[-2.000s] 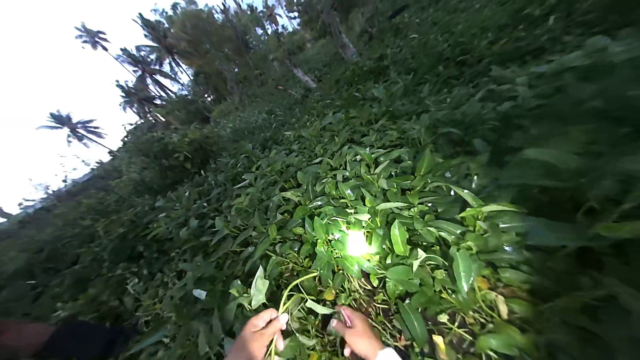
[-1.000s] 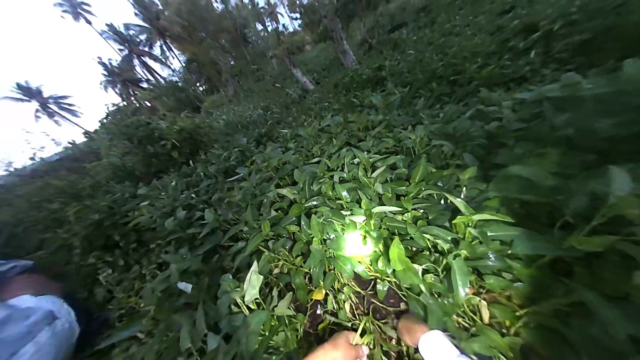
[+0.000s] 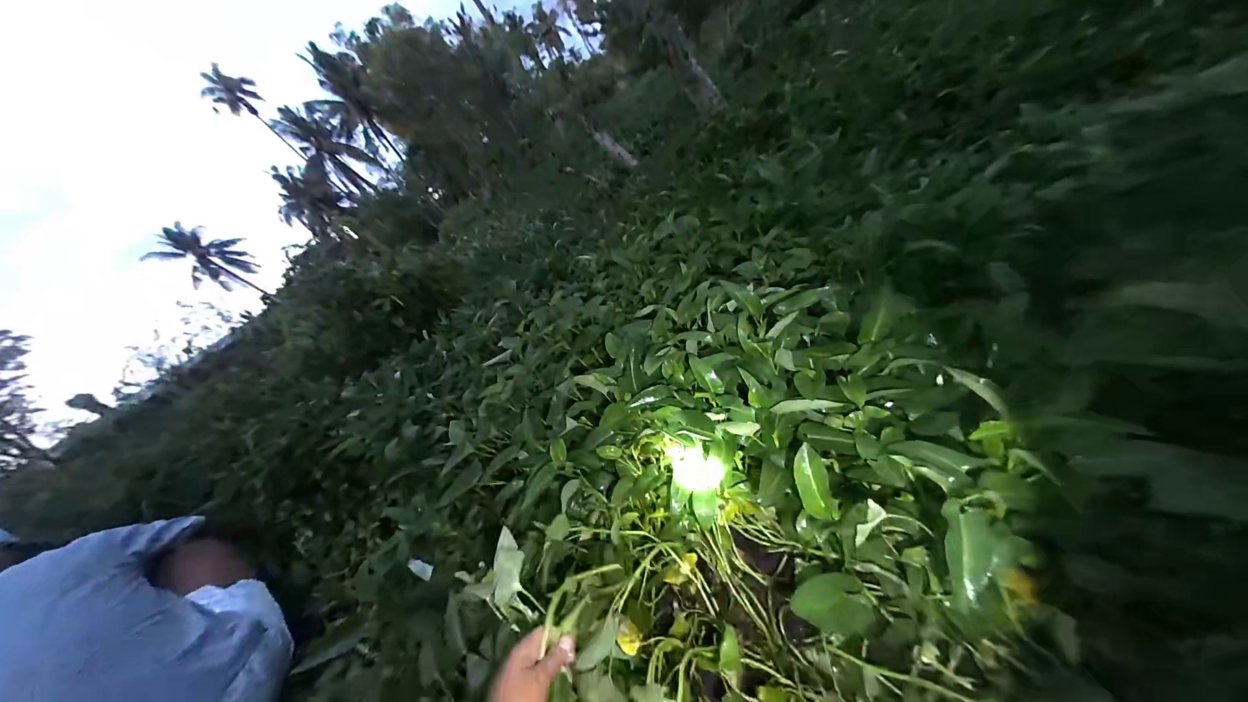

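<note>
At the bottom edge, left of centre, my left hand (image 3: 531, 668) pinches green leafy stems (image 3: 575, 585) between thumb and fingers. Right of it, long pale stems (image 3: 726, 575) lean over a patch of dark soil (image 3: 765, 561), with yellow leaves (image 3: 629, 639) among them. A bright spot of light (image 3: 697, 470) falls on the broad green leaves just above. My right hand is not in the frame.
Dense, leafy green plants (image 3: 604, 390) cover the slope all around. At the lower left is a person in a light blue garment (image 3: 127, 624). Tree trunks (image 3: 609, 146) and palm trees (image 3: 205, 255) stand farther up. A small white scrap (image 3: 420, 568) lies among the leaves.
Both hands were at the bottom centre earlier; the right one has left the view. The person in light blue shows more at the lower left than two seconds ago.
</note>
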